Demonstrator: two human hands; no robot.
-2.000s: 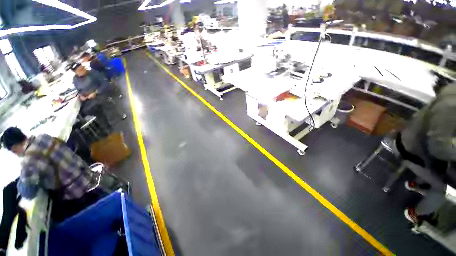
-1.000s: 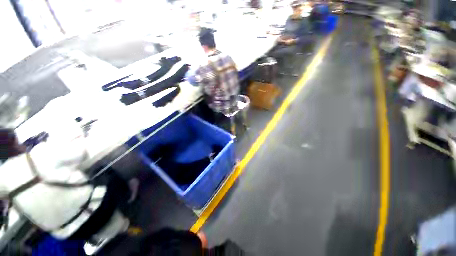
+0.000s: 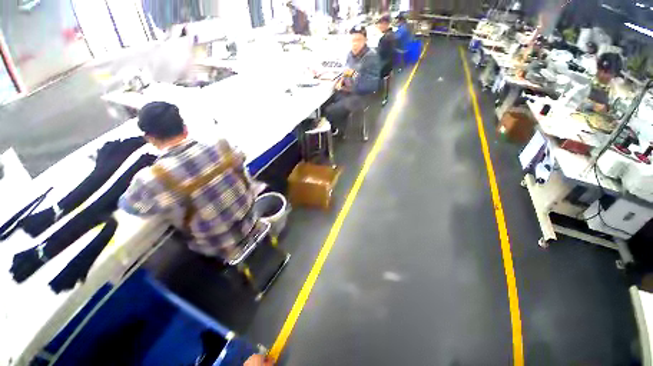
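A small piece of a hand point(image 3: 258, 359) shows at the bottom edge, left of centre, just right of the blue bin. It seems to be my left hand, cut off by the edge, and its fingers and any hold are hidden. My right hand is out of the picture. The blue bin point(image 3: 168, 314) is nearest at lower left, with dark material inside. Long black fabric pieces point(image 3: 93, 207) lie on the white table point(image 3: 283, 96) beyond it.
A person in a plaid top point(image 3: 204, 193) sits at the table by a grey bucket point(image 3: 270, 205). A cardboard box point(image 3: 313, 184) stands behind. The grey aisle point(image 3: 408, 236) runs ahead between yellow lines. Sewing tables point(image 3: 573, 161) line the right, and more people sit farther off.
The view has swung and moved forward along the aisle. The plaid-topped person appears larger and nearer, and the blue bin has shifted to the lower left. The person in white has left the picture.
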